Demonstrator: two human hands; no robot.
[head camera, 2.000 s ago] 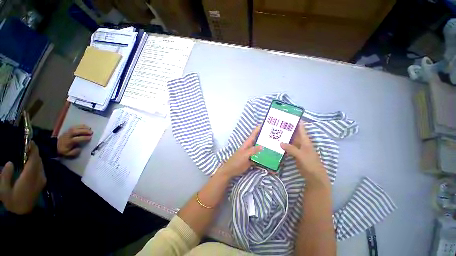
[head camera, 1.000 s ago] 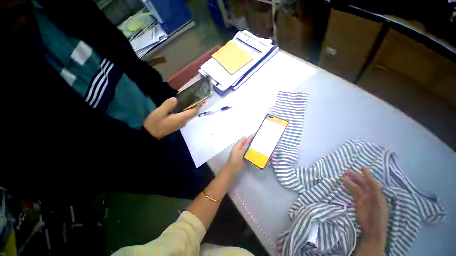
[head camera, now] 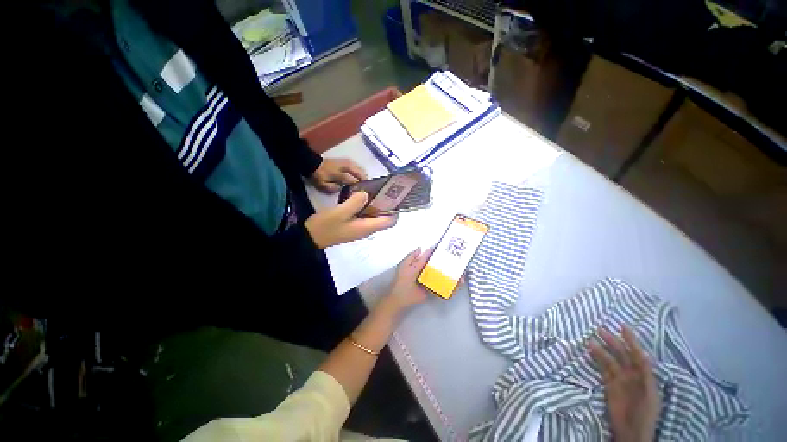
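Note:
My left hand (head camera: 409, 278) holds a smartphone (head camera: 451, 257) with a lit yellow and white screen showing a square code. The phone is tilted, above the table's near-left part, beside a striped sleeve. The striped long-sleeved top (head camera: 569, 345) lies bunched on the table at the lower right, one sleeve stretched away toward the back. My right hand (head camera: 626, 380) is over the top, fingers apart and holding nothing. The garment's lower part is cut off by the picture's edge.
A person stands at the left and holds a dark phone (head camera: 394, 192), with a code on its screen, close to mine. A white sheet (head camera: 352, 263) lies below it. Stacked papers with a yellow pad (head camera: 421, 113) are at the back. Cartons (head camera: 614, 102) stand behind the table (head camera: 604, 224).
The view has swung left. My right hand left the phone, which my left hand now holds out toward the other person. The screen changed from green to yellow. The other phone has come nearer mine.

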